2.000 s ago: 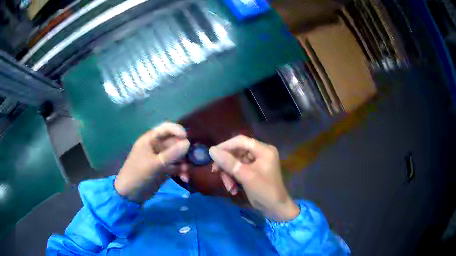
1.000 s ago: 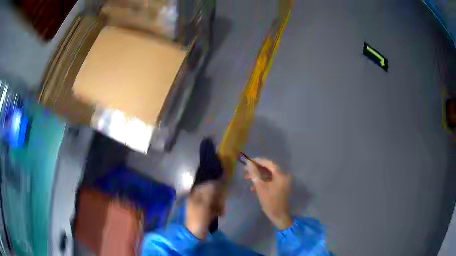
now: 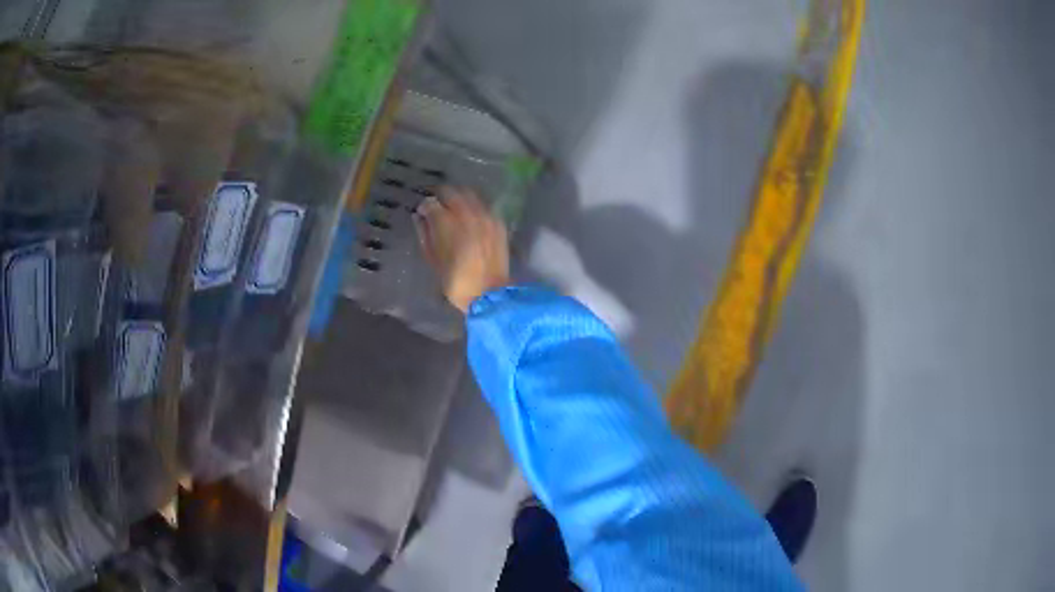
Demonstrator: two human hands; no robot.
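Observation:
My right hand (image 3: 463, 245) reaches out in its blue sleeve to a pale tray (image 3: 399, 283) low down near the floor. The tray carries rows of small dark parts (image 3: 376, 223). My fingertips are bent over the right side of these rows. The view is blurred, and I cannot tell whether the fingers hold a part or touch the tray. My left hand is not in view.
Stacked clear-edged trays with white labels (image 3: 226, 235) fill the left side. A green piece (image 3: 361, 75) lies at the top. Grey floor with a yellow line (image 3: 758, 254) is at the right. Two dark shoes (image 3: 792, 518) show at the bottom.
The view has turned from the bench, past cardboard and floor, to the labelled trays. My right hand, earlier holding a small dark part, is now over the low tray. My left hand has left view.

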